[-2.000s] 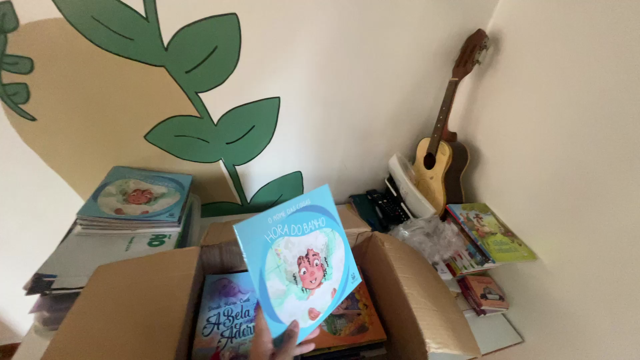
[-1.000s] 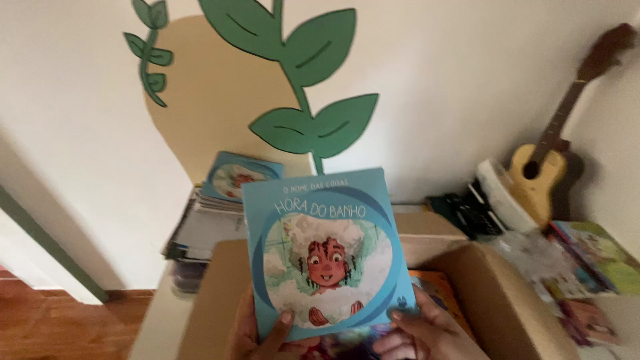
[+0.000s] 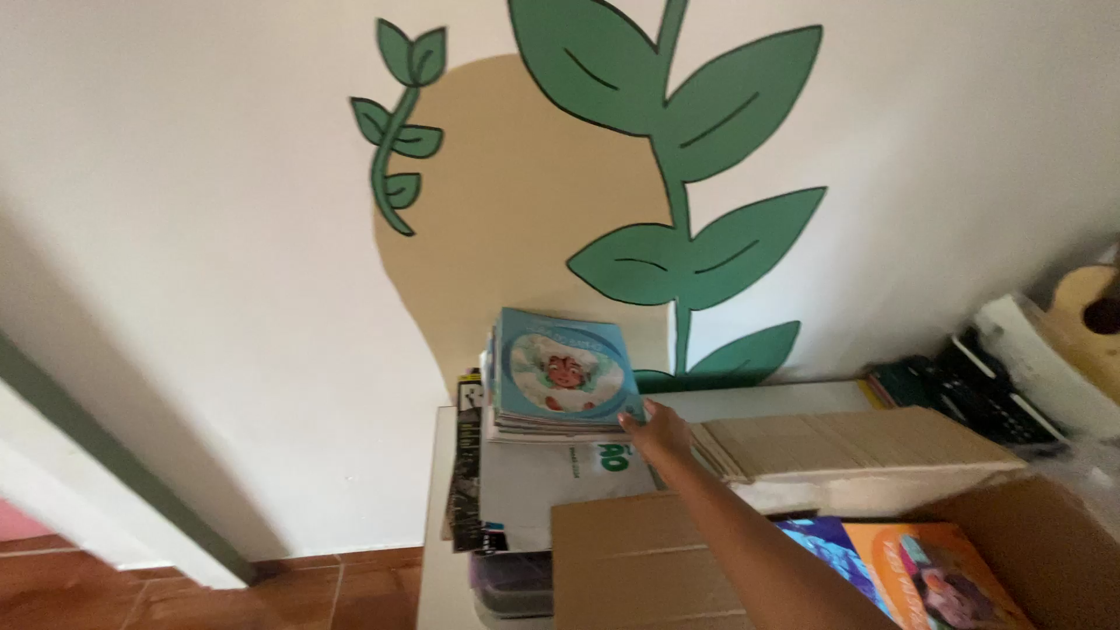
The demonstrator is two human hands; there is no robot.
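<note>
My right hand (image 3: pixel 658 430) reaches across the open cardboard box (image 3: pixel 630 551) and grips the lower right corner of a blue picture book (image 3: pixel 567 367). That book, with a child in foam on its cover, lies on top of a stack of thin books (image 3: pixel 525 430). Beneath the stack is a white printed cover with green letters (image 3: pixel 542 490). Inside the box lie an orange children's book (image 3: pixel 941 569) and a blue one (image 3: pixel 827 547). My left hand is out of view.
A plastic container (image 3: pixel 512 582) is under the pile. Behind the box are folded cardboard (image 3: pixel 814 442), a dark object (image 3: pixel 989 394) and a white case (image 3: pixel 1032 350). Part of a small guitar (image 3: pixel 1085 306) shows at the right edge, near the wall.
The blue picture book, held over the box in both hands a second ago, is now at the stack on the left in my right hand. My left hand has left the view, which has turned left.
</note>
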